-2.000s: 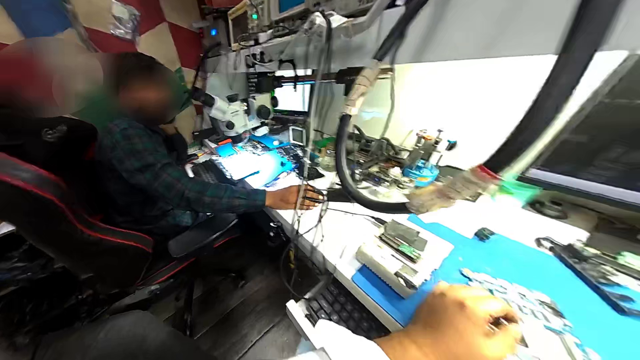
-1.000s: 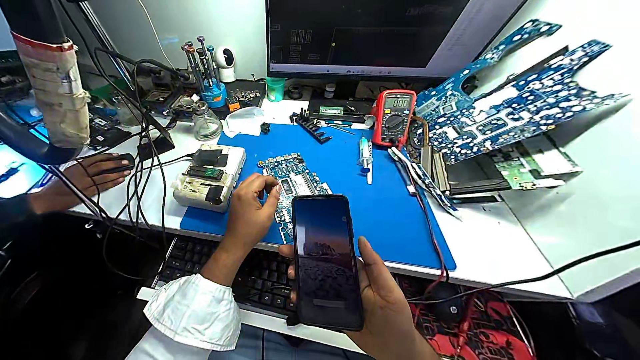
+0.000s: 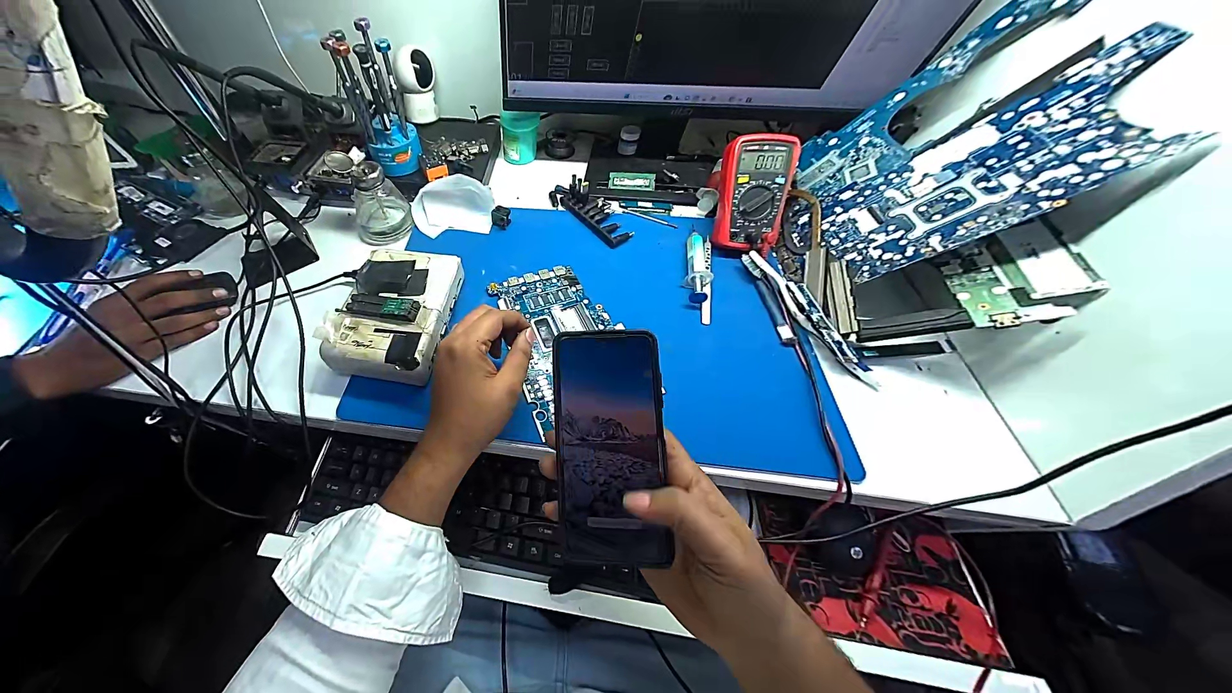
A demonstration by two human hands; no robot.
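Note:
My right hand (image 3: pixel 707 539) holds a black smartphone (image 3: pixel 612 448) upright in front of the mat, its thumb over the lower screen, which is lit. My left hand (image 3: pixel 481 371) is beside a blue laptop motherboard (image 3: pixel 558 298), thumb and forefinger curled toward each other; whether something small is between them I cannot tell. The phone hides part of the board, which lies on a blue work mat (image 3: pixel 741 385). Left of my left hand stands a worn white box-shaped device (image 3: pixel 438 289) with a small green circuit board on top.
A red multimeter (image 3: pixel 757 192), a syringe (image 3: pixel 697 265) and large blue circuit boards (image 3: pixel 953 202) are to the right. A glass bottle (image 3: pixel 381 207) and screwdrivers (image 3: pixel 371 77) stand behind. A co-worker's hand (image 3: pixel 144 322) rests on a mouse at left, near hanging cables. A keyboard (image 3: pixel 500 510) lies below.
The view has swung right since two seconds ago. Since one second ago, my right thumb has moved from beside the phone onto its lower screen.

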